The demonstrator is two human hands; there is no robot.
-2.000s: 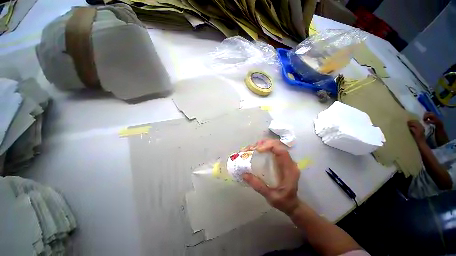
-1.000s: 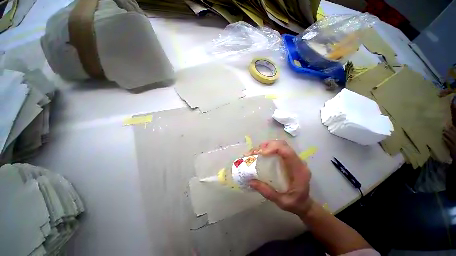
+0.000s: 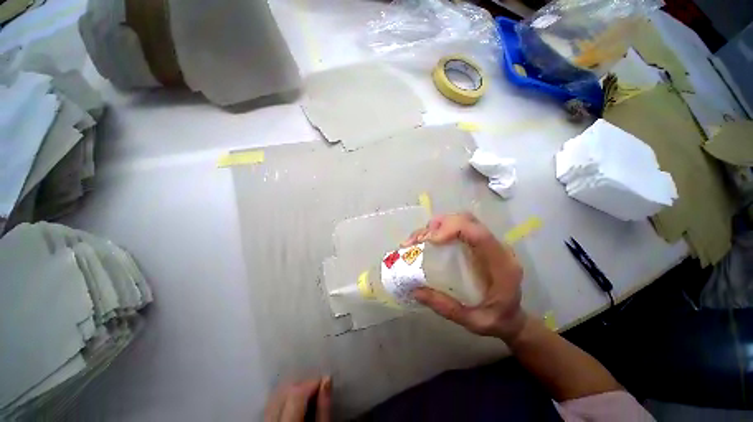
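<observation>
My right hand (image 3: 487,276) holds the translucent glue bottle (image 3: 403,274) tilted sideways, its pale nozzle pointing left. The nozzle tip is at the left part of a grey-beige cut panel (image 3: 371,231); whether it touches cannot be told. The panel lies flat on the grey work sheet (image 3: 285,239), partly covered by the bottle and hand. My left hand (image 3: 299,402) is at the bottom edge, cut off by the frame, near the sheet's lower part; whether it holds anything cannot be told.
Grey-beige stacks (image 3: 49,305) lie left, a tied bundle (image 3: 231,49) behind. Another panel (image 3: 363,103), tape roll (image 3: 460,80), crumpled white wad (image 3: 495,171) and blue tray (image 3: 537,74) lie beyond the sheet. White pieces (image 3: 615,169), snips (image 3: 589,265) and olive panels (image 3: 693,198) are right.
My left hand has come into view at the bottom. The nozzle has moved over the panel to its left part. The view has shifted, and the other person's hands are gone from the right.
</observation>
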